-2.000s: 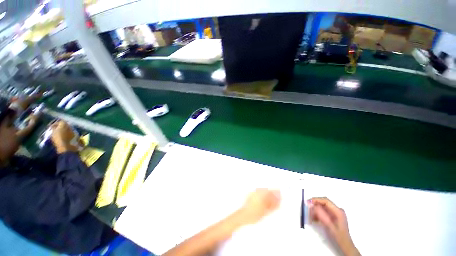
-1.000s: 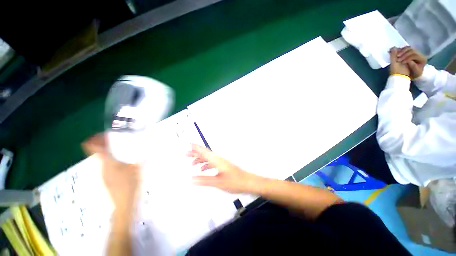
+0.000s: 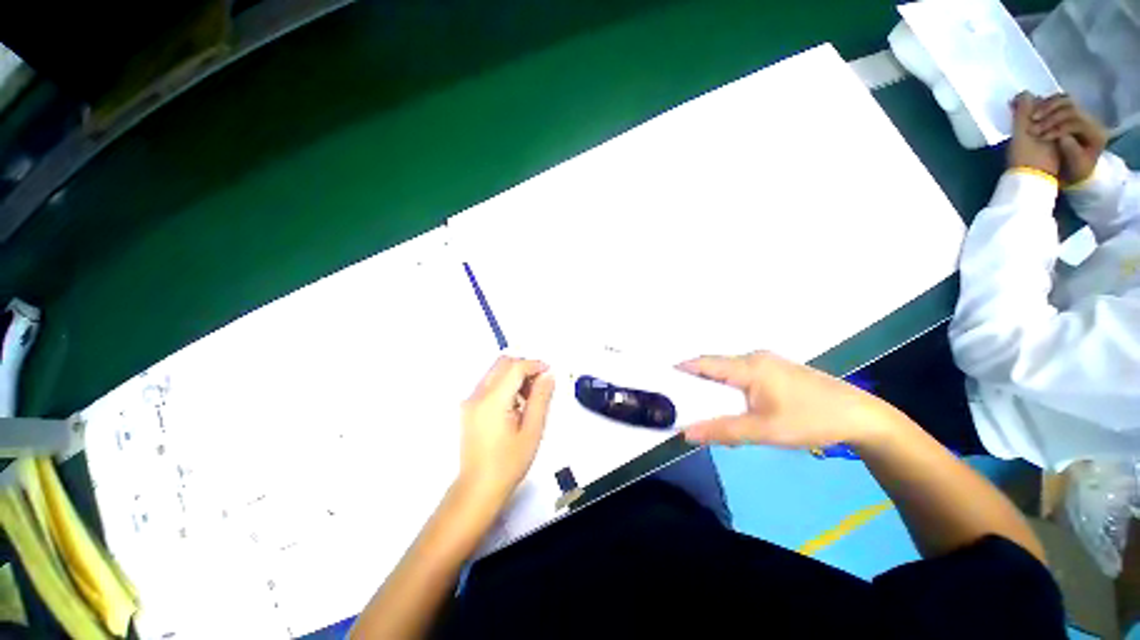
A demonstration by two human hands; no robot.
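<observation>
A white handheld device with a black oval panel [image 3: 625, 401] is between my hands, over the white work sheets [image 3: 650, 238]. Its white body blends into the sheet, so its ends are hard to see. My right hand [image 3: 781, 403] has thumb and fingers around its right end. My left hand [image 3: 503, 425] is at the left end with curled fingers; whether it touches the device is unclear. A slim dark blue tool [image 3: 485, 305] lies near the join of the sheets. A small dark piece [image 3: 566, 479] lies at the near edge.
A green conveyor belt [image 3: 375, 163] runs beyond the sheets. Yellow strips [image 3: 69, 550] lie at the left end, below another white device [image 3: 16, 350]. At right, a person in white sleeves [image 3: 1038, 300] has hands by a white sheet [image 3: 981, 63] and trays.
The white device has come down from above the belt at left to between my hands. My right hand has moved right to its right end. My left hand has moved right and down beside it.
</observation>
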